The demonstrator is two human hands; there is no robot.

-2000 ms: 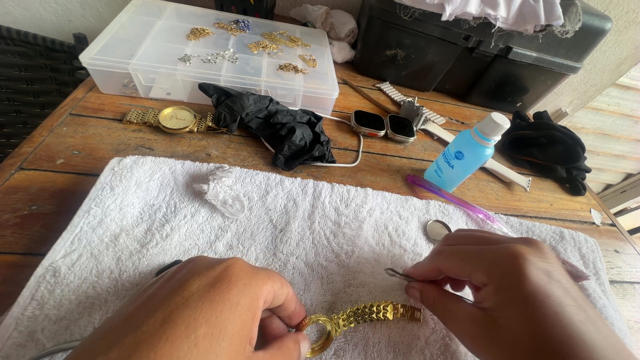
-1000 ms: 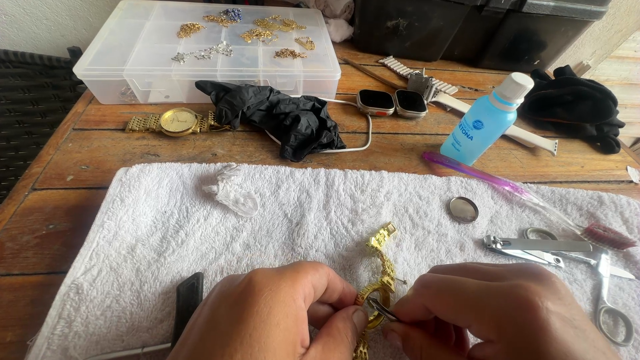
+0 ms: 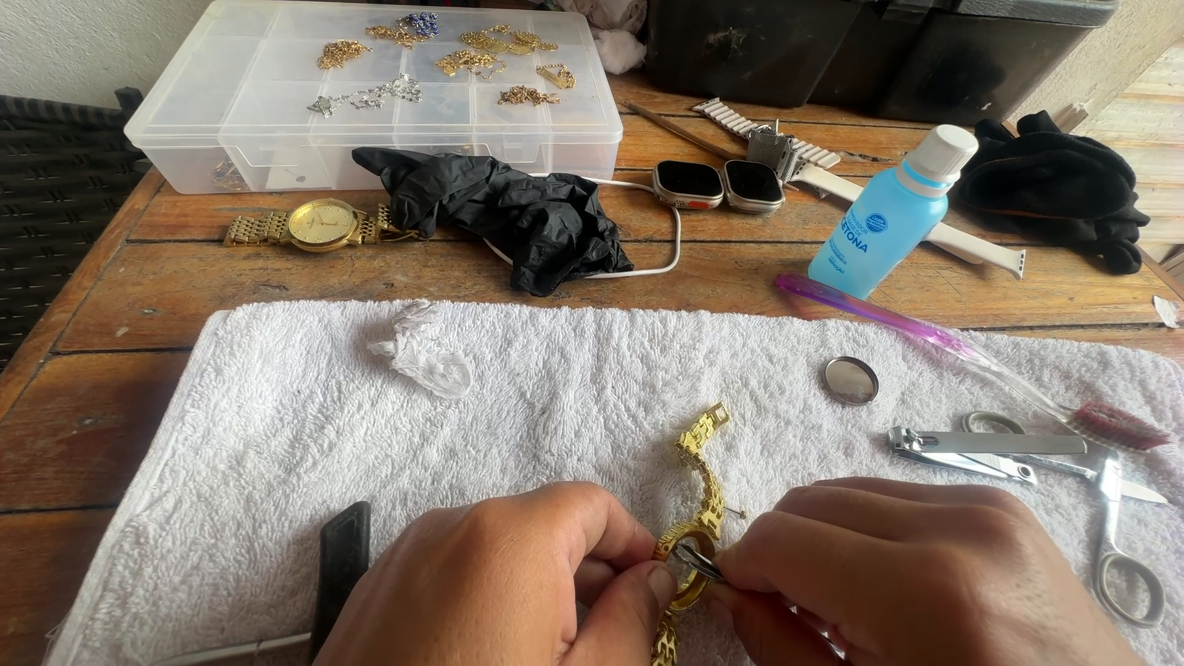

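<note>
My left hand (image 3: 518,573) pinches the rim of a gold-toned watch case (image 3: 685,566) by finger and thumb, low in the view. Its link bracelet (image 3: 700,467) runs up over the white towel (image 3: 305,416) and also down past the bottom edge. From the right, my right hand (image 3: 888,564) grips a thin metal tool (image 3: 698,561), its tip inside the open ring of the case. Most of that tool is hidden by my fingers. A round metal watch back (image 3: 851,380) lies on the towel, above my right hand. Crumpled clear plastic (image 3: 423,350) rests farther left.
Nail clippers (image 3: 985,442), scissors (image 3: 1110,536) and a toothbrush (image 3: 934,338) lie right. Behind are a blue bottle (image 3: 883,217), black glove (image 3: 518,217), smartwatch cases (image 3: 687,183), a gold watch (image 3: 321,224) and a plastic organizer (image 3: 370,139) bearing chains. A black handle (image 3: 340,569) lies left of my hands.
Two seconds ago the bracelet lay off to the right of the case and the tool was apart from it; now the bracelet points away and the tool is in the case. My right hand has come nearer my left.
</note>
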